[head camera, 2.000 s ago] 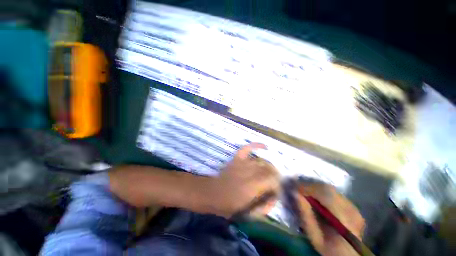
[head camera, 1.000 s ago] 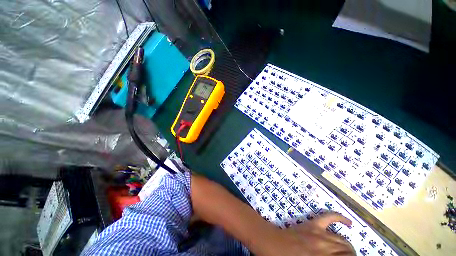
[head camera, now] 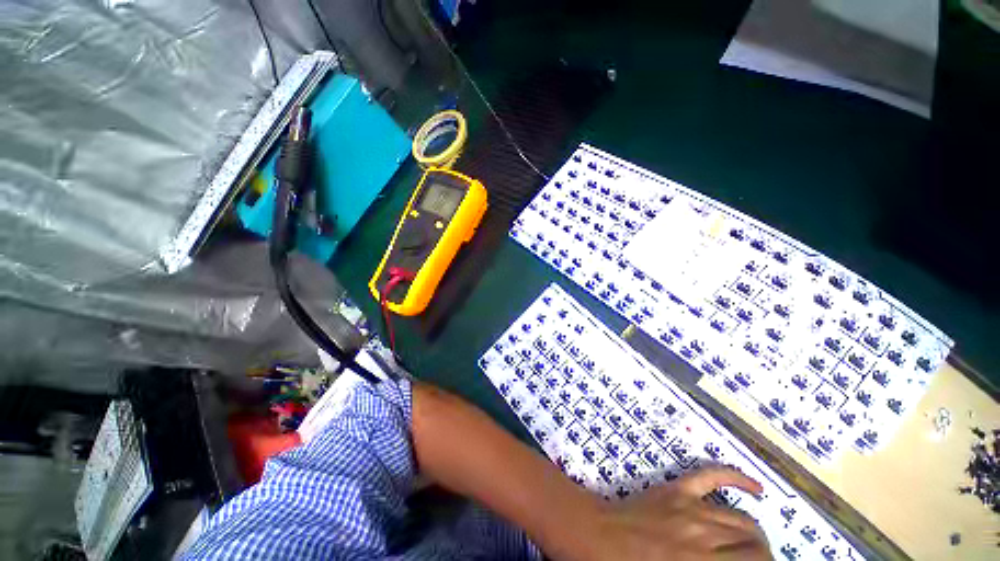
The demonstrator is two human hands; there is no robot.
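Observation:
The near keyboard circuit board (head camera: 598, 384), long and white with rows of small black parts, lies slanted at centre right. My left hand (head camera: 685, 526) rests palm down on its lower part. The thumb-side finger stretches over the board. The other fingers are cut off by the bottom edge, so anything under or between them is hidden. A blue checked sleeve covers the upper part of my left arm. My right hand is out of the picture. A second white keyboard board (head camera: 768, 329) lies behind, with a pale paper note (head camera: 685, 250) on it.
A yellow multimeter (head camera: 430, 241) with a red lead and a tape roll (head camera: 440, 139) stand left of the boards. A teal box (head camera: 351, 164) and black-cabled iron (head camera: 292, 175) are beyond. A cream board (head camera: 877, 482) holds loose black pieces (head camera: 984, 471). Silver sheeting (head camera: 110, 142) covers the left.
Since two seconds ago, the view has swung left and sharpened; my right hand with the red-handled tool has left the picture. My left hand stays on the near board.

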